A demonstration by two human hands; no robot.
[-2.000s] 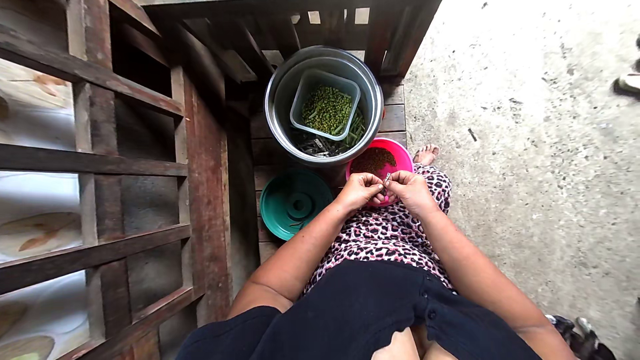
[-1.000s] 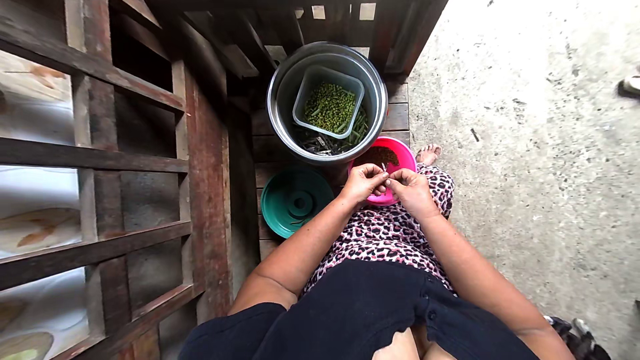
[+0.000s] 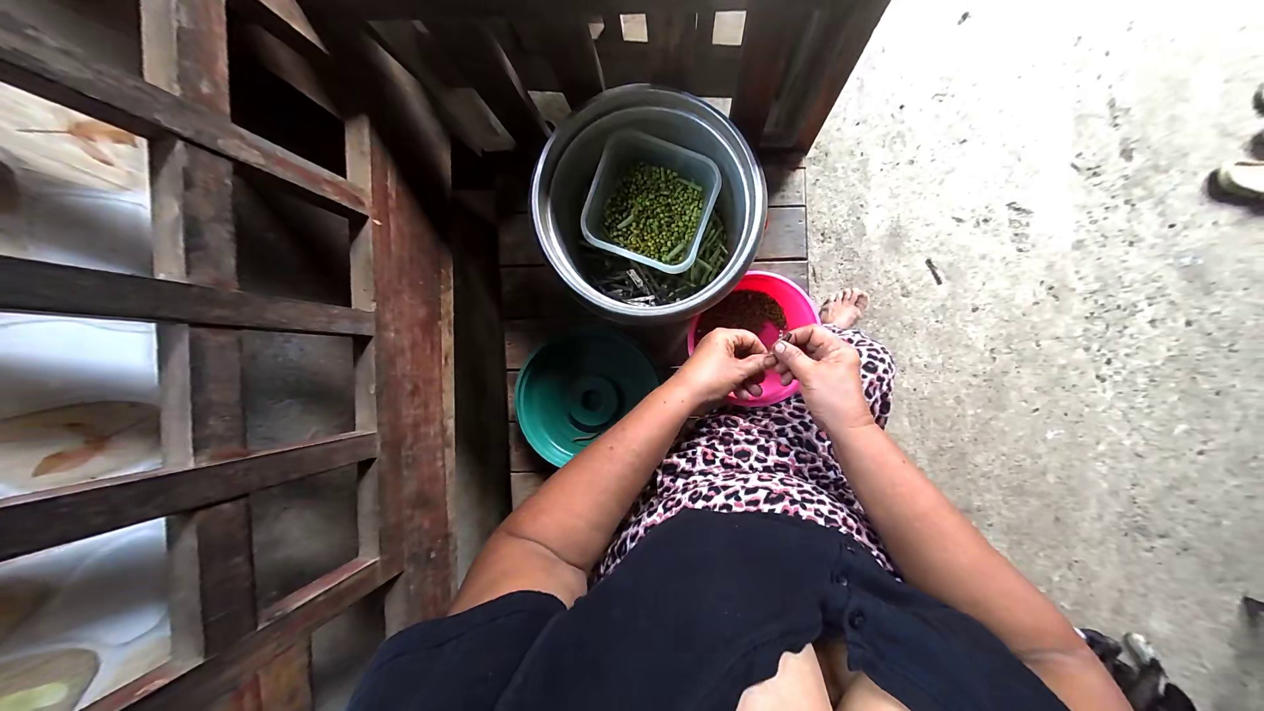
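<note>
My left hand [image 3: 732,363] and my right hand [image 3: 822,367] meet at the fingertips over a pink plastic bowl [image 3: 805,308]. Something small and dark, perhaps a pod, shows between the fingers; its shape is mostly hidden. Brown beans or seeds [image 3: 746,314] lie in the bowl. Beyond it stands a large metal pot [image 3: 549,229]. Inside the pot, a clear plastic container [image 3: 592,219] holds small green beans [image 3: 654,210], above green and dark pods [image 3: 642,284].
A green plastic basin [image 3: 538,410] sits left of my hands on wooden slats [image 3: 783,233]. A wooden lattice [image 3: 188,311] rises at the left, and a slatted wooden piece stands behind the pot. Concrete floor [image 3: 1007,395] lies at the right, with footwear [image 3: 1241,180] at its edge.
</note>
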